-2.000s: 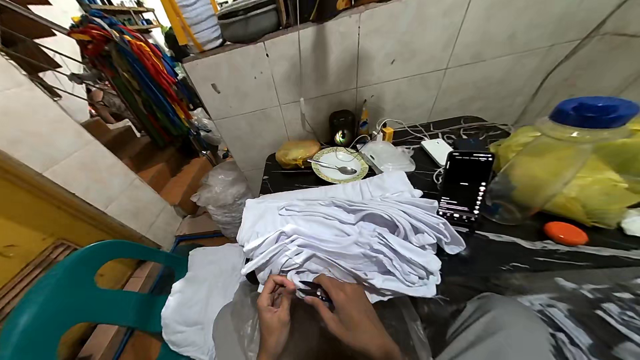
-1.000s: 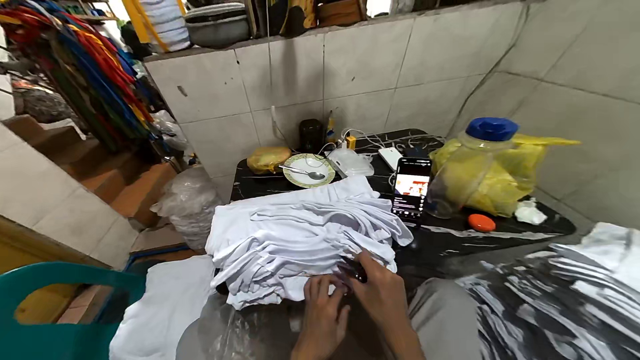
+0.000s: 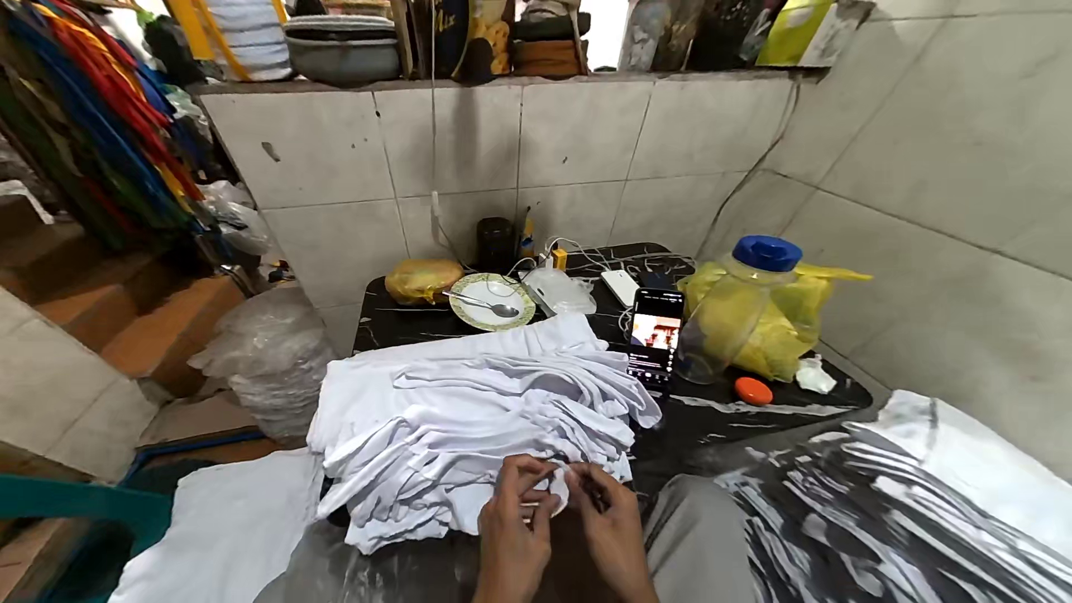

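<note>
A heap of white cloth pieces lies in layers over the near edge of the black marbled table. At its near right edge my left hand pinches a bit of white fabric between thumb and fingers. Close beside it, my right hand grips the same bit of fabric with its fingertips; something small and dark shows under its curled fingers, too hidden to name. A lit smartphone stands upright just behind the heap, on the right.
Behind the heap are a plate with a spoon, a yellow wrapped bundle and a white power bank. A plastic jar with a blue lid and an orange-red cap are right. White cloth lies left, near a green chair.
A dark object showed at my right hand in both earlier frames; now both hands hold white fabric at the heap's edge. The view has swung to the right.
</note>
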